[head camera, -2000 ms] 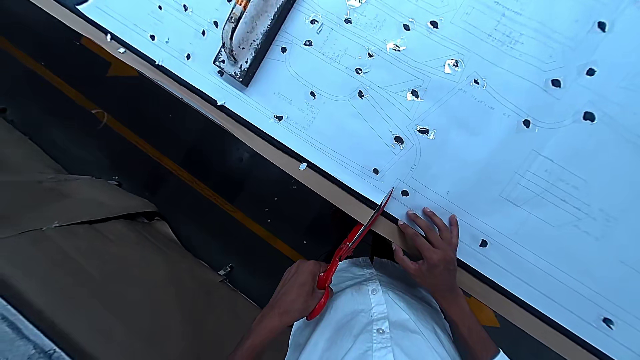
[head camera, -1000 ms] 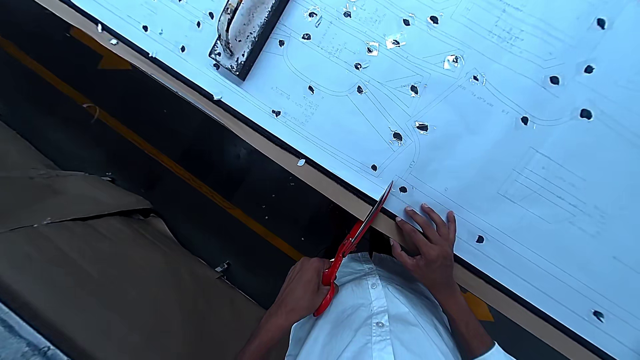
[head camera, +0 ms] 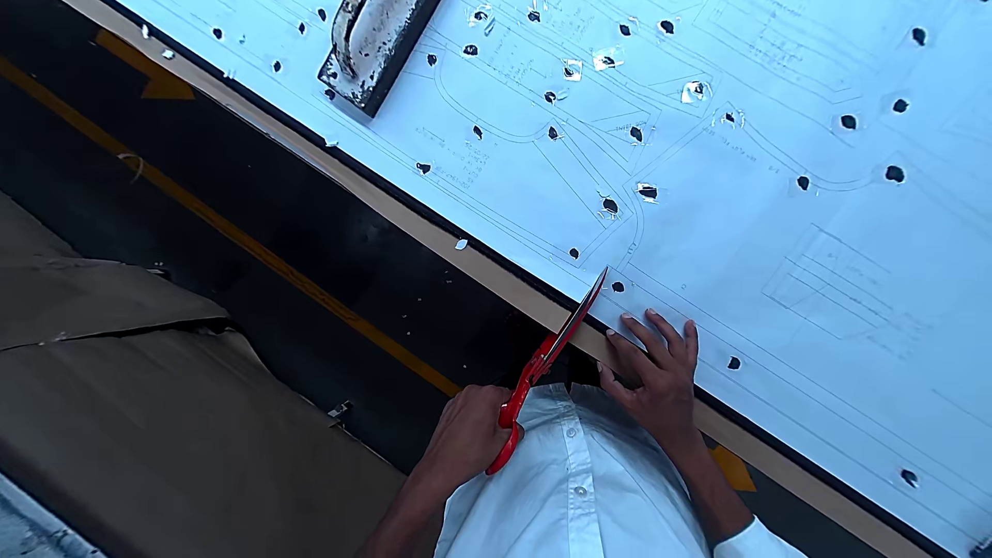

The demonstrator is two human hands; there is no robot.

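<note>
My left hand (head camera: 474, 434) is closed around the red handles of a pair of scissors (head camera: 535, 372), below the near edge of a large paper sheet. The blades look nearly together, and their tip lies over the sheet's edge beside a dark hole. My right hand (head camera: 655, 380) rests palm down across the table edge (head camera: 535, 301), its fingertips on the paper pattern sheet (head camera: 721, 248) and nothing in its grasp. Thin drawn lines and several dark holes mark the sheet, some with clear tape around them. A worn metal weight with a handle (head camera: 380, 46) sits on it at the top.
Dark floor with a yellow stripe (head camera: 294, 283) and yellow arrows runs alongside the table. Brown sheet material (head camera: 178, 434) covers a surface at the lower left. A small white scrap (head camera: 461, 244) lies on the table edge. My white shirt is close against the table between my arms.
</note>
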